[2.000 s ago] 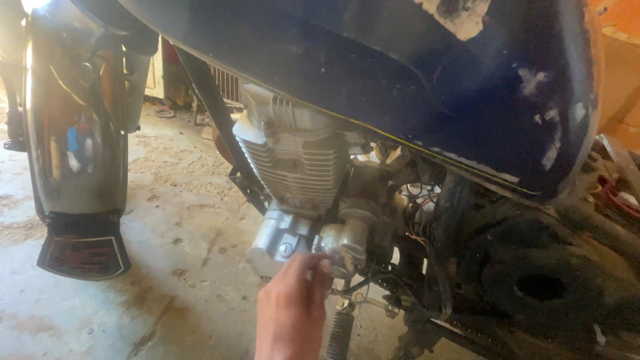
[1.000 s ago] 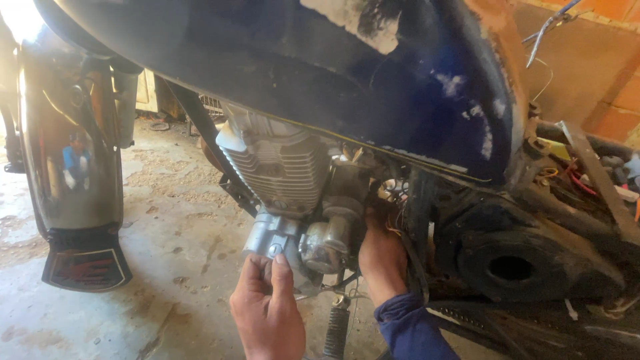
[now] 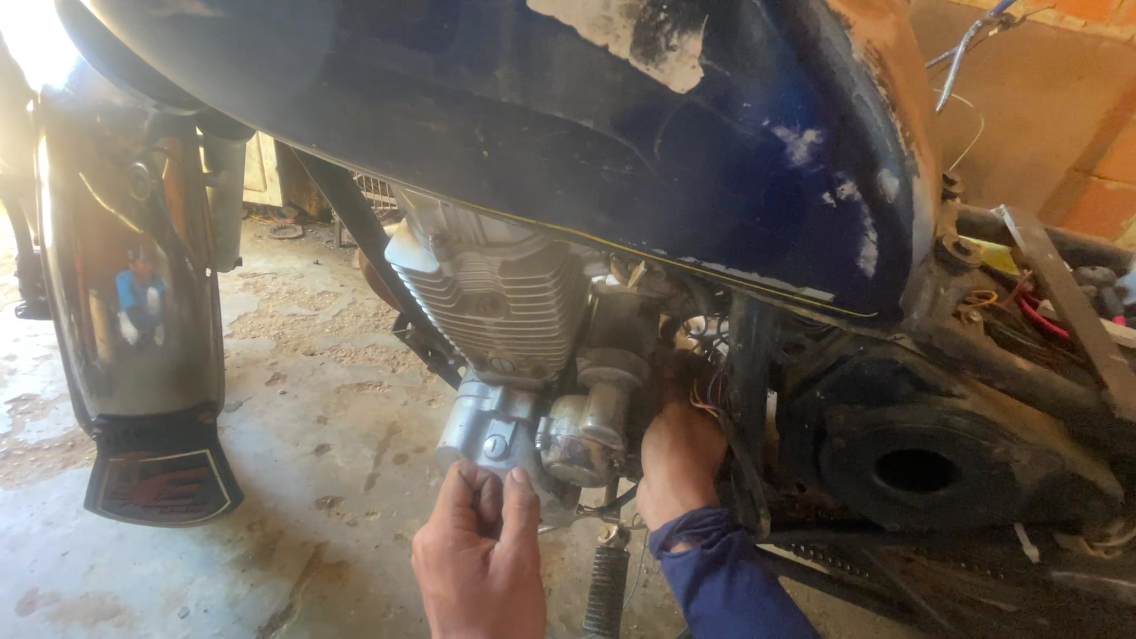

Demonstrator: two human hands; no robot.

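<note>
My left hand (image 3: 484, 541) is at the lower middle, fingers bent and the fingertips at the lower edge of the silver engine cover (image 3: 491, 426) with its slotted round plug. Whether anything is between those fingers is not visible. My right hand (image 3: 682, 453), in a dark blue sleeve, reaches up behind the carburetor (image 3: 581, 435), beside thin wires; its fingers are hidden in shadow. Above the cover stands the finned engine cylinder (image 3: 497, 297) of a motorcycle. The dark blue fuel tank (image 3: 532, 133), with worn paint patches, spans the top.
A glossy front fender (image 3: 133, 266) with a black mud flap (image 3: 164, 470) is at the left. Black frame tubes and a dark housing (image 3: 941, 435) with a round hole lie at the right. A coil spring (image 3: 607, 581) stands below the engine. The concrete floor (image 3: 328, 444) is stained.
Two seconds ago only one hand showed, at the engine cover. By one second ago my right hand had come in behind the carburetor, and it is deeper in shadow now. The view has shifted somewhat.
</note>
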